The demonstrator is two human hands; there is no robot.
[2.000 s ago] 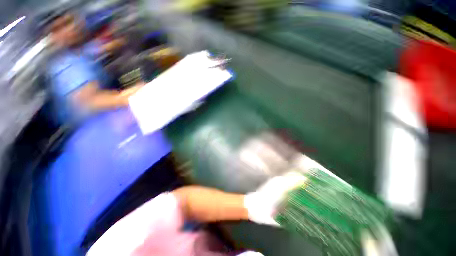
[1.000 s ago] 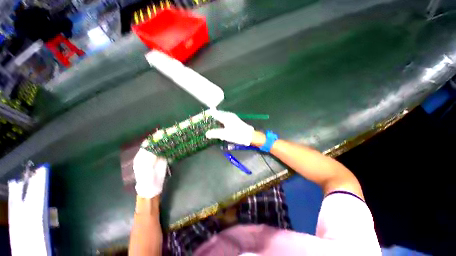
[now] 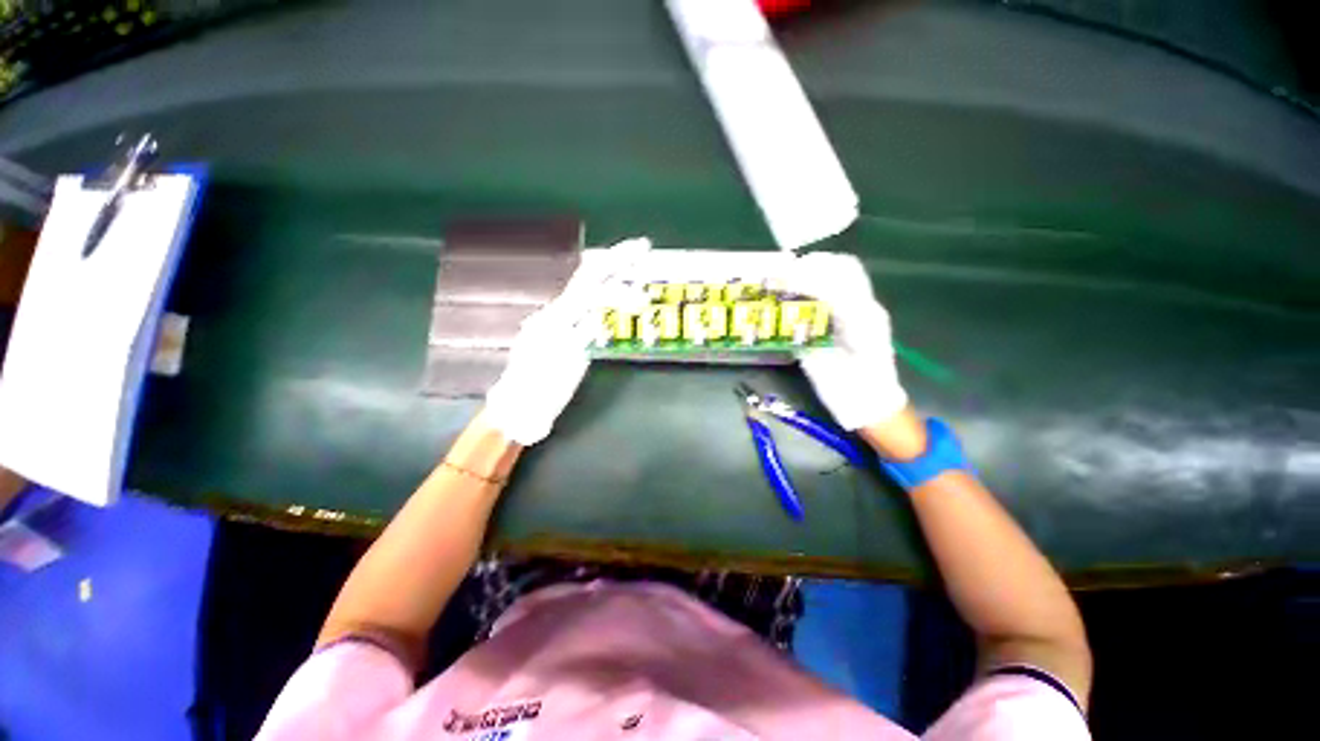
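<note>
A circuit board panel (image 3: 705,322) is held level between my two white-gloved hands, its row of yellow blocks showing and its green edge towards me. My left hand (image 3: 557,355) grips its left end, beside the brown grooved plate (image 3: 500,322). My right hand (image 3: 854,340) grips its right end; a blue wristband is on that wrist. A white sheet (image 3: 702,262) shows just behind the panel, between the hands. The flush cutters (image 3: 775,442) with blue handles lie open on the belt, just in front of my right hand. The fingertips are partly hidden behind the panel.
A long white strip (image 3: 767,130) lies on the dark green belt (image 3: 333,434) beyond the panel. Part of a red bin (image 3: 783,6) shows at the top edge. A clipboard (image 3: 94,326) with white paper is at left. A green strip (image 3: 924,362) lies right of my right hand.
The panel has turned from its green small-part side to its yellow-block side and is now level across the view. Both hands still hold its ends. The camera view has swung, bringing the clipboard more fully into view.
</note>
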